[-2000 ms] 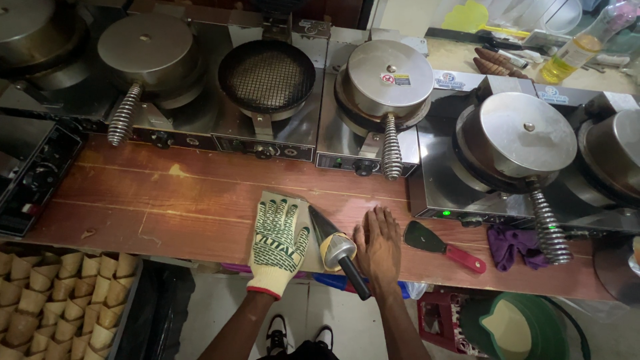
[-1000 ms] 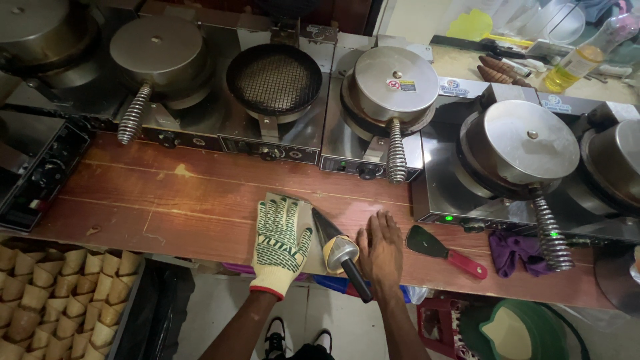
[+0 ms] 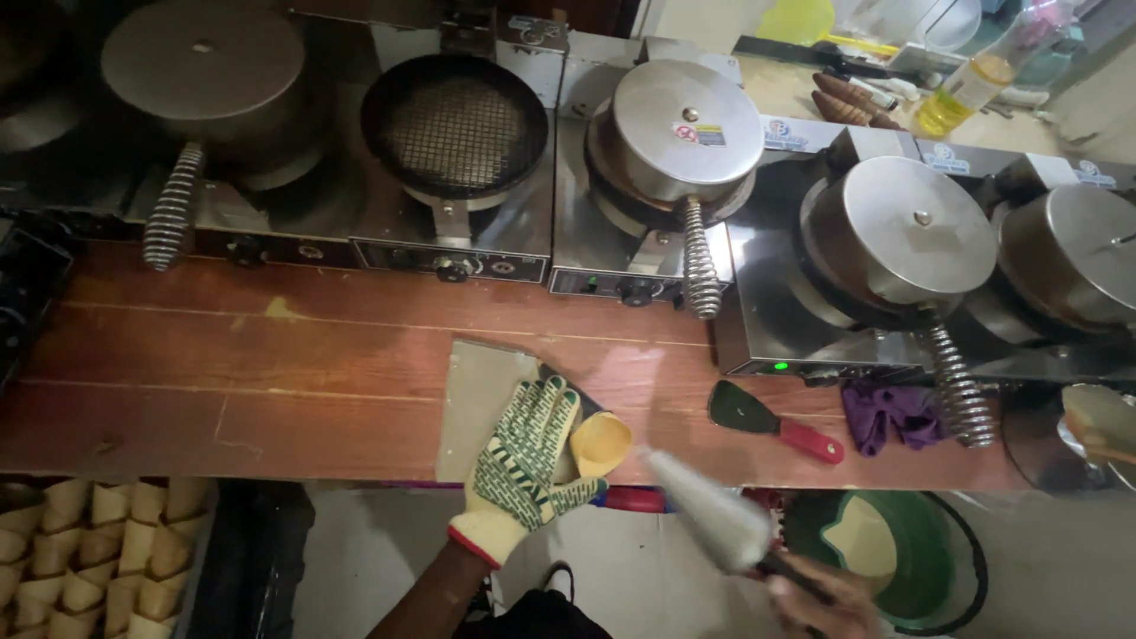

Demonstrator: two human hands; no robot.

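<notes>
My left hand (image 3: 528, 461), in a cream knitted glove with green grip print, lies at a waffle cone (image 3: 601, 443) on the counter's front edge, its thumb below the cone. Whether its fingers grip the cone is hard to tell. Under the glove is a flat grey board (image 3: 479, 390), with a dark strip partly hidden behind the fingers. My right hand (image 3: 821, 595), bare and blurred, holds the black handle of a metal cone-shaped mould (image 3: 710, 510), its tip pointing up and left toward the cone. A spatula (image 3: 741, 408) with a red handle rests to the right.
Round waffle irons with coil handles line the back; one (image 3: 455, 124) is open, showing its grid. A purple cloth (image 3: 892, 415) lies at right. Below are a green bucket (image 3: 927, 559) with batter-coloured contents and a crate of rolled cones (image 3: 106, 550). An oil bottle (image 3: 963, 93) stands behind.
The mould, earlier on the counter between my hands with a cone around it, is now in my right hand, down and right, out of the cone. My left hand has moved right onto the cone.
</notes>
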